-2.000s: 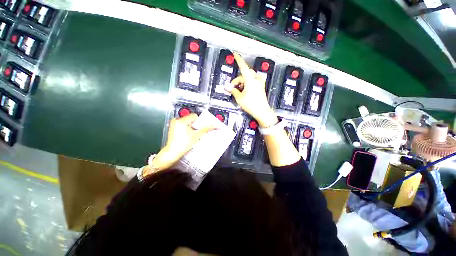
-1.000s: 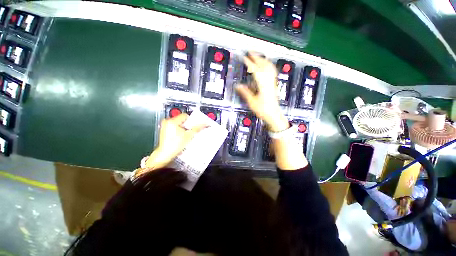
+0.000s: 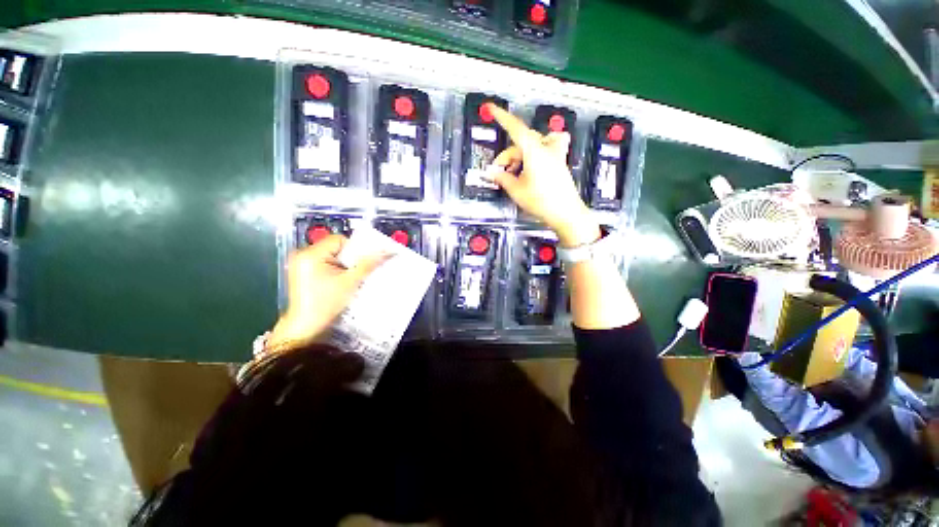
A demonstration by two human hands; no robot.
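Note:
My left hand (image 3: 321, 291) holds a white label sheet (image 3: 383, 299) over the lower left part of a clear blister tray (image 3: 443, 213). The tray holds two rows of black devices, each with a red round part and a white printed label. My right hand (image 3: 540, 179) is over the upper row, its index finger touching or just above the red round part (image 3: 488, 111) of the middle device (image 3: 479, 144). Its thumb and another finger are close together at that device's label; whether a small label is between them, I cannot tell.
Another tray of devices (image 3: 12, 144) is at the far left edge, and one (image 3: 535, 23) at the top. On the right are a white fan (image 3: 760, 229), a pink fan (image 3: 888, 245), a phone (image 3: 728, 312), a yellowish box (image 3: 816, 338), a black hose (image 3: 883, 371) and another person's sleeve (image 3: 824, 443).
My right hand has moved from the second device of the upper row to the middle one. The view has shifted, so the trays appear further left. My left hand still holds the sheet.

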